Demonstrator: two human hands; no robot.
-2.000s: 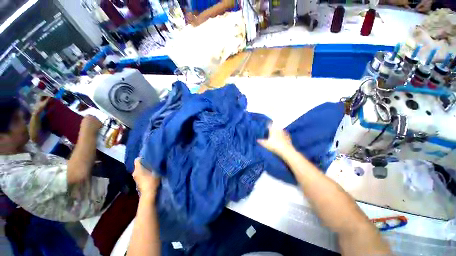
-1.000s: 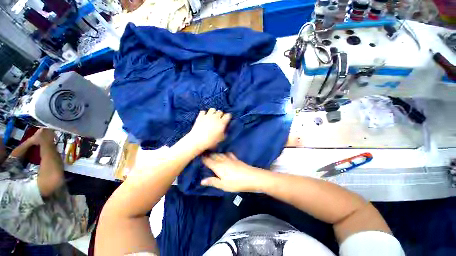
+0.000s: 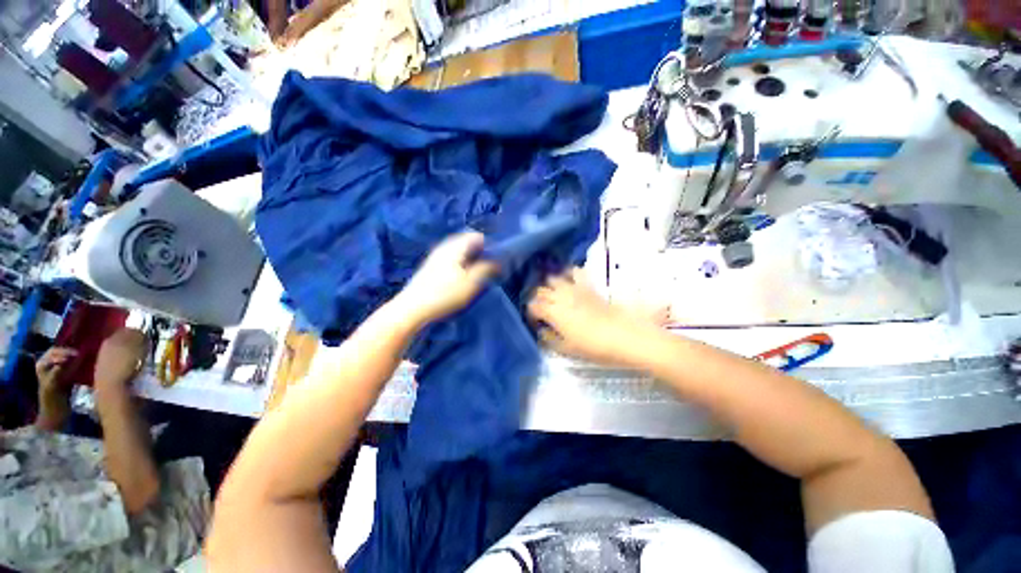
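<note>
A blue denim garment [image 3: 370, 202] lies heaped on the white table left of the sewing machine, and part of it hangs over the front edge. My left hand [image 3: 450, 274] grips a fold of it at the middle, slightly blurred. My right hand [image 3: 571, 313] is just to the right, its fingertips closed on the garment's edge and partly hidden by cloth. A paler blue part [image 3: 554, 207] shows above my hands. The needle area [image 3: 705, 232] of the machine has no denim under it.
The white sewing machine [image 3: 829, 146] stands at right, with loose white labels [image 3: 829, 246] on its bed. Red-and-blue snips [image 3: 797, 351] lie at the front edge. A grey motor housing [image 3: 168, 252] stands at left. Another person's arm [image 3: 121, 420] is at far left. More denim [image 3: 437, 509] hangs below the table.
The garment's right part has been pulled left, off the machine bed, and folded up. My left hand now lifts a fold; my right hand has moved right and up, from lying flat to gripping.
</note>
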